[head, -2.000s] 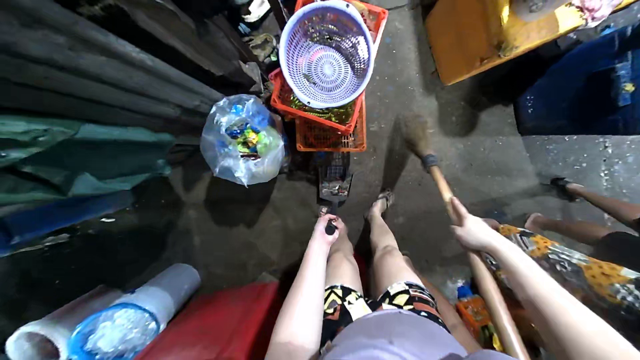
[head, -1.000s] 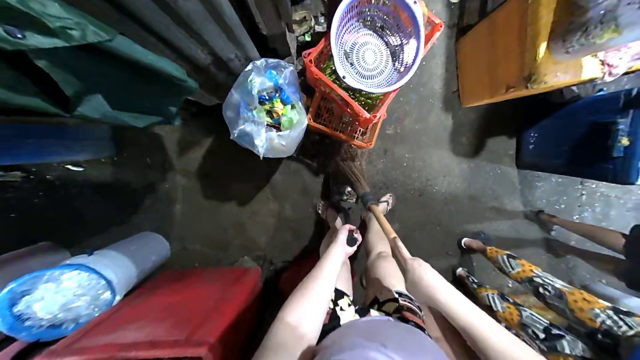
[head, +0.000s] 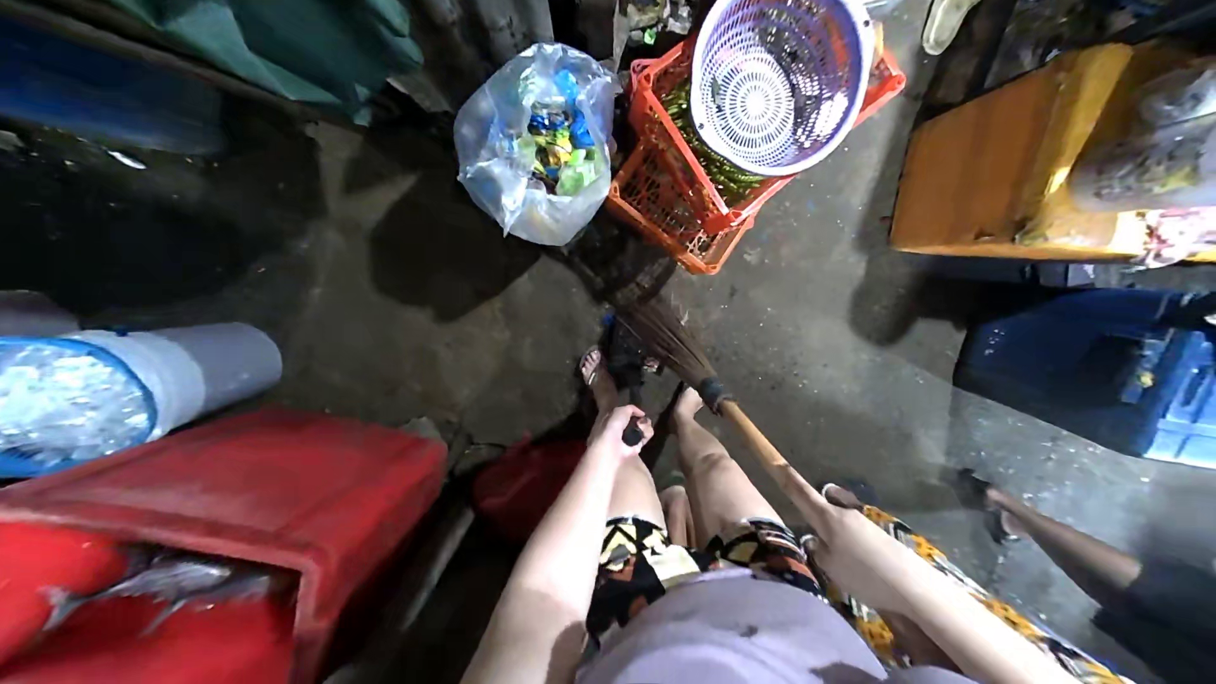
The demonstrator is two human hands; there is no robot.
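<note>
My left hand [head: 622, 432] is closed around the black handle of a dustpan [head: 629, 353], whose dark pan lies low between my feet and is partly hidden by the broom. The wooden handle of a stick broom [head: 755, 432] is in my right hand [head: 841, 532], at the lower right of centre. The broom's brown bristles point up and left, over or beside the pan; whether they touch it I cannot tell. Just beyond the bristles are a clear plastic bag of rubbish [head: 546, 142] and stacked orange crates [head: 674, 204].
A purple plastic basket [head: 757, 100] sits on the crates. At left stand a red cooler [head: 285, 475] holding fish and a blue-rimmed tub [head: 152, 399]. An orange cabinet [head: 988, 161] and a blue bin [head: 1064, 361] are at right. Other people's legs [head: 1064, 541] show at lower right.
The broom has swung from the right of my feet to the dustpan in front of them, bristles now pointing up and left. The view has shifted, bringing the fish in the red cooler into sight.
</note>
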